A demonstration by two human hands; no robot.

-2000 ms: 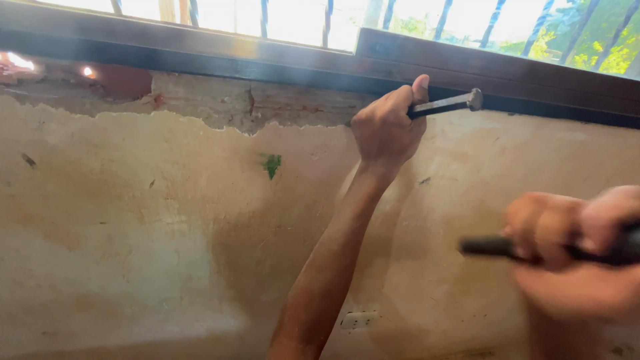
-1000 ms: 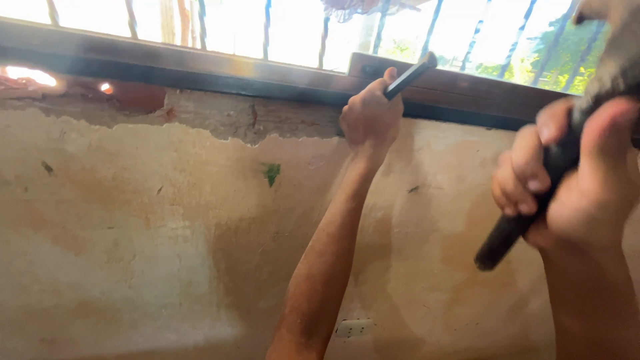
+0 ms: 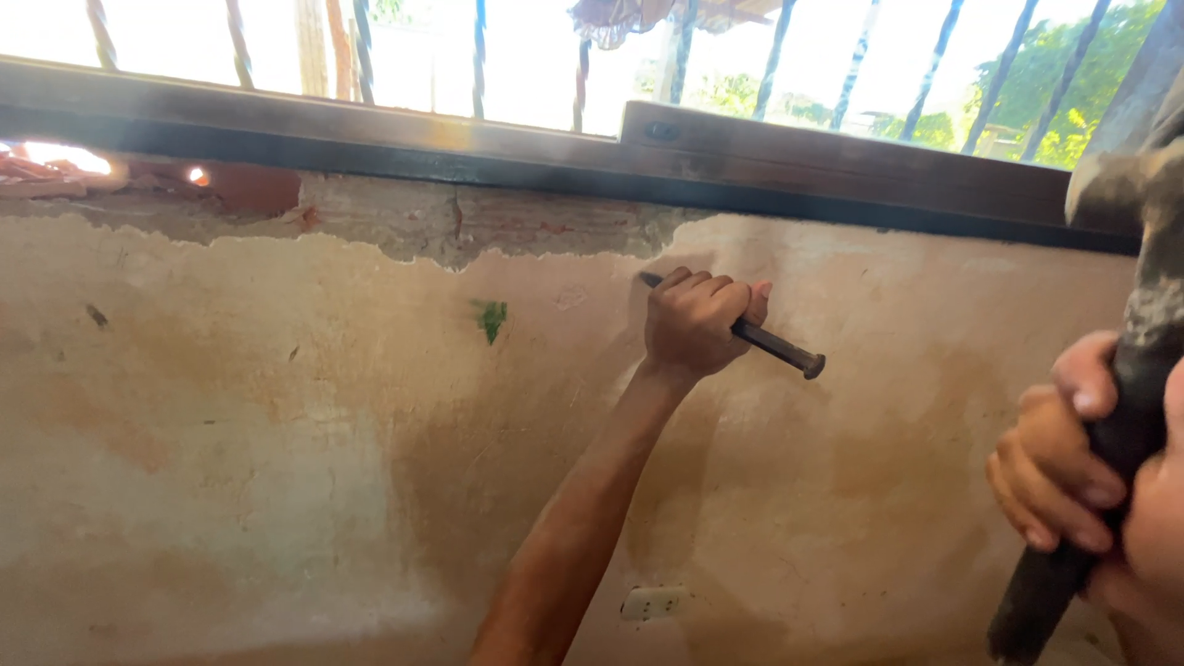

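My left hand (image 3: 696,324) is closed around a dark metal cold chisel (image 3: 782,350), its tip at the plastered wall (image 3: 573,388) just below the broken plaster edge and its struck head pointing down to the right. At the right edge of the view my right hand (image 3: 1064,453) grips the black handle of a hammer (image 3: 1142,314). The hammer is held upright, its metal head partly cut off by the frame. Above the chisel, a band of exposed brick and mortar (image 3: 546,220) runs under the window frame.
A window frame (image 3: 832,171) with twisted metal bars (image 3: 479,60) crosses the top. Broken brick with holes letting light through (image 3: 55,176) lies at the upper left. A wall socket (image 3: 653,603) sits low on the wall, and a green mark (image 3: 493,321) is left of the chisel.
My left hand has moved down from the window frame's lower edge to the plaster with the chisel, whose head now points lower. My right hand has raised the hammer from its nearly level position.
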